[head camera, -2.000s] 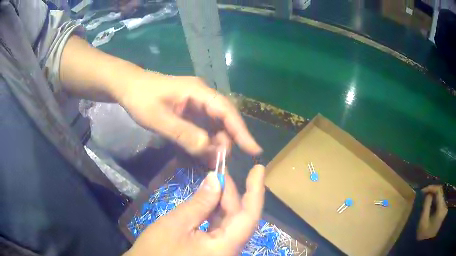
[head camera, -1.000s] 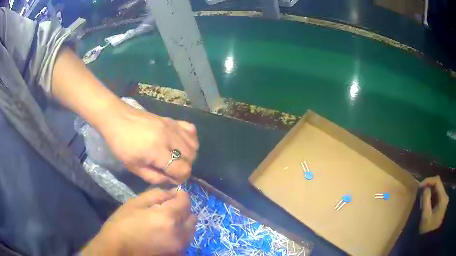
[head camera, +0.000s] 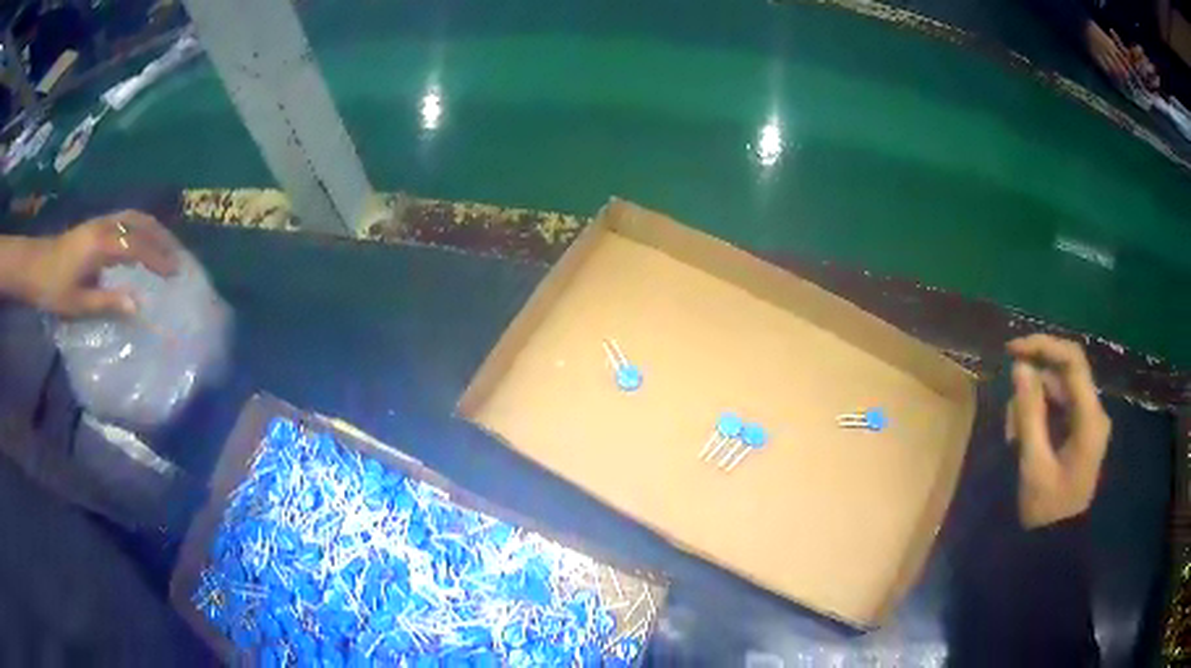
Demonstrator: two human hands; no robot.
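My left hand (head camera: 111, 268), with a ring, comes in from the left edge, its fingers curled over a whitish clear plastic bag (head camera: 150, 346). My right hand is not in view. A box packed with blue varistors with silver legs (head camera: 379, 561) lies at the bottom left, cut off by the lower edge. A shallow cardboard tray (head camera: 679, 522) lies in the middle. In it are a varistor at the left (head camera: 630, 377), two side by side near the centre (head camera: 741, 431) and one at the right (head camera: 875, 419).
Another person's hand (head camera: 1061, 431) and dark sleeve are just right of the tray. A worn brown edge rail (head camera: 483, 225) runs behind it, with the glossy green conveyor belt (head camera: 588, 105) beyond. A grey metal post (head camera: 281, 111) stands at the upper left. More hands (head camera: 1123, 59) show at the top right.
My hands have parted; the left is now on the bag and the right has left the view. A varistor has been added beside the centre one. The view has shifted right.
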